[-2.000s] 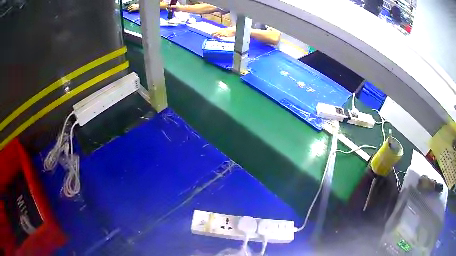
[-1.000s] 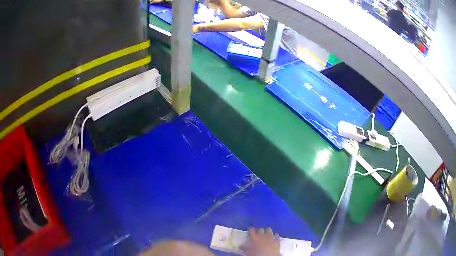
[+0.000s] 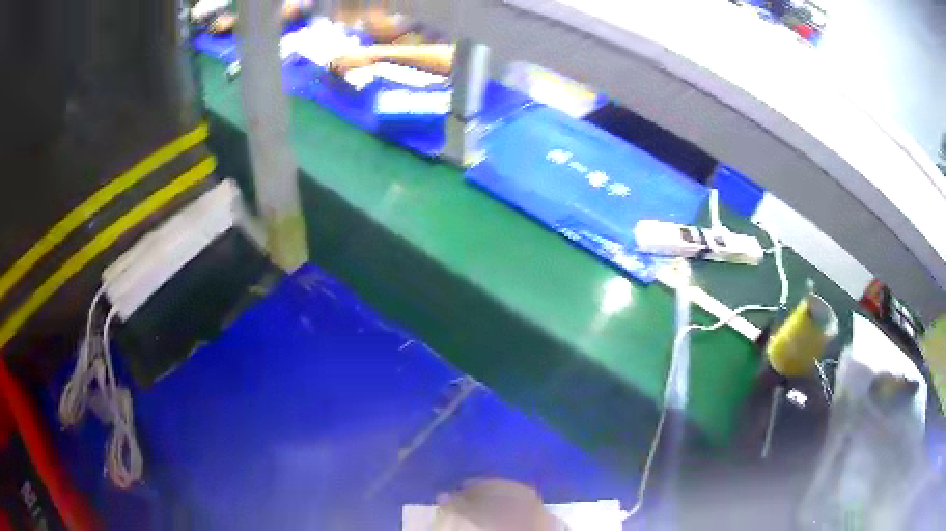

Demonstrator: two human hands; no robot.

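Note:
A white power strip (image 3: pixel 596 510) lies on the blue sheet at the bottom centre, cut off by the picture's edge. Its white cord runs up from the right end. One of my hands (image 3: pixel 493 506) covers the middle of the strip; it is blurred and cut off. I cannot tell which hand it is or whether it grips anything. My other hand is not clearly seen. The sockets and any plugs in the strip are hidden or out of the picture. The grey-white tester (image 3: pixel 866 436) stands at the right, blurred.
A long white strip (image 3: pixel 171 249) with bundled cords (image 3: pixel 122 441) rests on a dark block at left. A red bin (image 3: pixel 36 446) stands at lower left. A yellow cylinder (image 3: pixel 802 337) is left of the tester. A small socket strip (image 3: pixel 669 239) lies beyond. Another person's arm (image 3: pixel 405 56) shows across the divider.
The view has turned and tilted, so the front strip now sits lower. Plugs seen in it two seconds ago are no longer visible. A hand has come over the strip since then.

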